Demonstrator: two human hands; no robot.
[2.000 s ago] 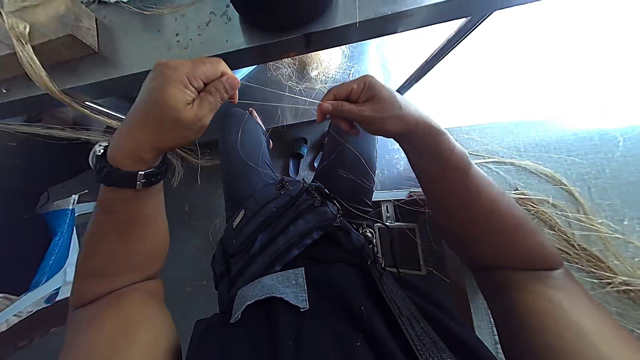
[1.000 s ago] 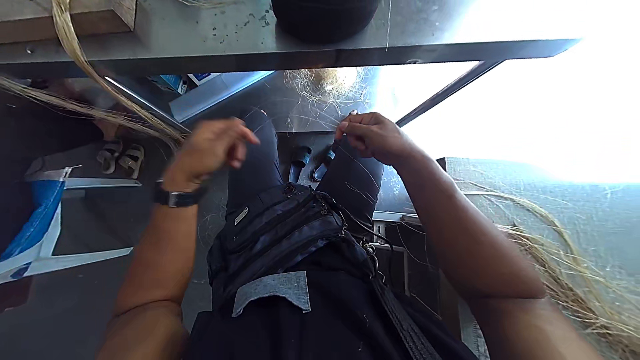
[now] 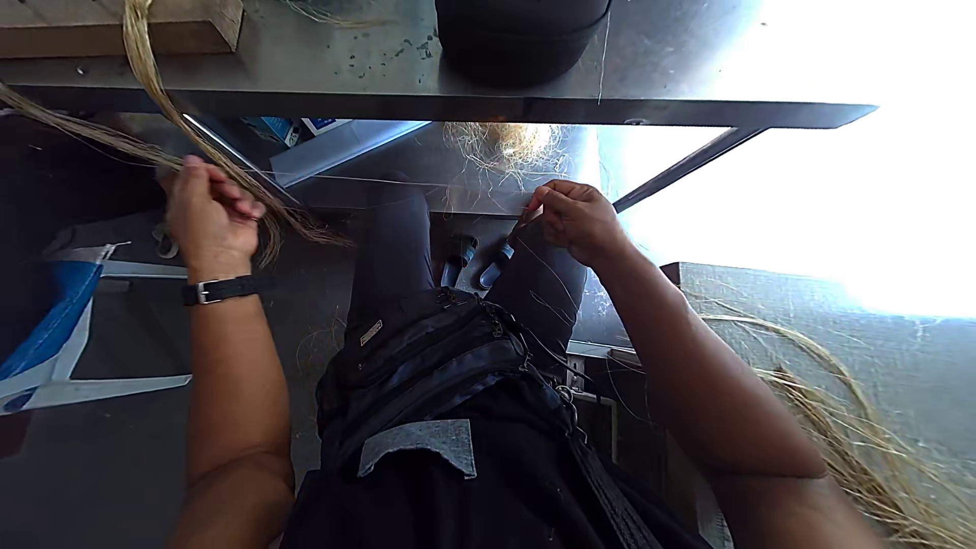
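Observation:
My left hand (image 3: 217,213), with a black wristwatch strap (image 3: 229,290), is at the hanging ends of a pale fibre bundle (image 3: 164,95); its fingers are curled, and whether they grip any strands cannot be told. My right hand (image 3: 572,217) pinches a thin pale fibre strand (image 3: 366,181) between thumb and fingertips above my right knee. That strand runs nearly level across toward my left hand. A second fibre bundle (image 3: 84,130) comes in from the left edge and meets the first near my left fingers.
A metal table (image 3: 366,65) crosses the top, bearing a wooden block (image 3: 122,34) and a black container (image 3: 518,38). Tangled fibre (image 3: 511,145) lies below its edge. More long fibres (image 3: 839,427) lie on a grey surface at right. A blue and white bag (image 3: 57,320) is at left.
My left hand has moved left, away from my right hand, to the hanging fibre ends. Two seconds ago both fists were closer together with strands stretched between them. My right hand has barely moved.

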